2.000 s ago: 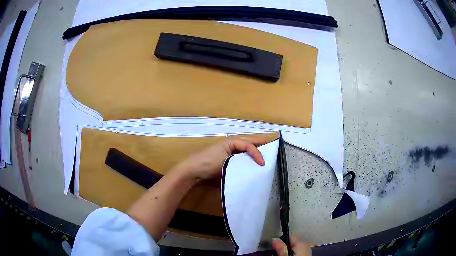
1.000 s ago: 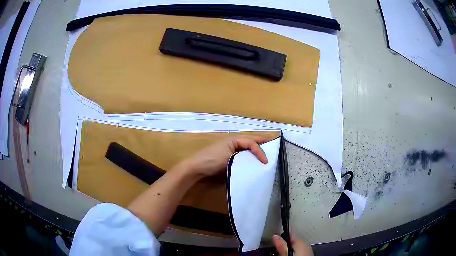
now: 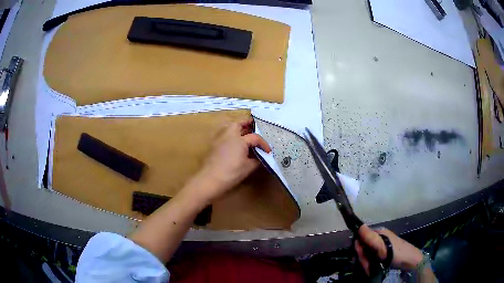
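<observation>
My left hand lies over the right end of the nearer tan card pattern, its fingers pinching the edge of the white paper and dark fabric beside the card. My right hand holds the long black fabric shears, blades pointing up and left, clear of the pinched edge. The blades look slightly parted. Two dark pattern weights rest on the nearer card; my left forearm partly covers one. The farther card pattern bears a handled pattern weight.
White marker paper surrounds the cards. A white and dark offcut lies beside the shears. A silver block lies at the far left. White pieces and tan pieces lie to the right. The table's metal edge curves along the front.
The shears have moved right, away from the fabric edge. The turned-up white piece has gone down beside the card, exposing the card's right end. The whole view has shifted right.
</observation>
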